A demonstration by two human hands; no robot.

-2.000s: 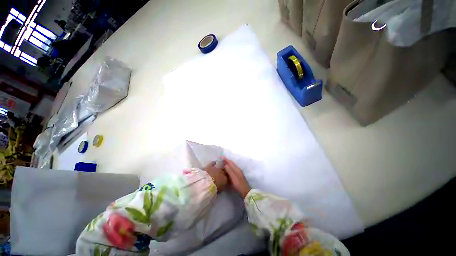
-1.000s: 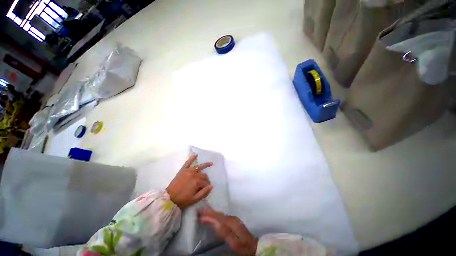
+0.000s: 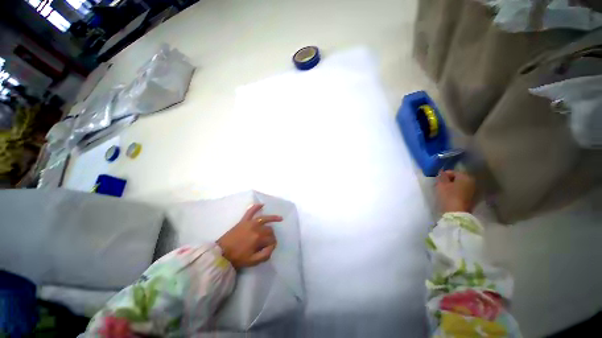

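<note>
A bag wrapped in white tissue paper (image 3: 277,284) lies in front of me at bottom centre, partly over the stack of white sheets (image 3: 343,145). My left hand (image 3: 251,239) presses flat on its folded end, fingers spread, gripping nothing. My right hand (image 3: 457,189) is at the cutter end of the blue tape dispenser (image 3: 422,135), fingertips closed together. A strip of clear tape seems to be at its fingertips, but it is blurred. A yellow-cored roll sits inside the dispenser.
Beige tote bags (image 3: 528,152) with white stuffing stand at right, close to my right hand. A wrapped tote (image 3: 99,231) is at left. A blue tape roll (image 3: 306,57) lies far centre. Plastic-wrapped packs (image 3: 142,89), a yellow roll (image 3: 134,150), another blue roll (image 3: 113,153) and a blue dispenser (image 3: 111,185) are far left.
My right hand has moved from the wrapped bag to the tape dispenser at right. My left hand has come to lie flat on the folded paper and stays there. The view has shifted.
</note>
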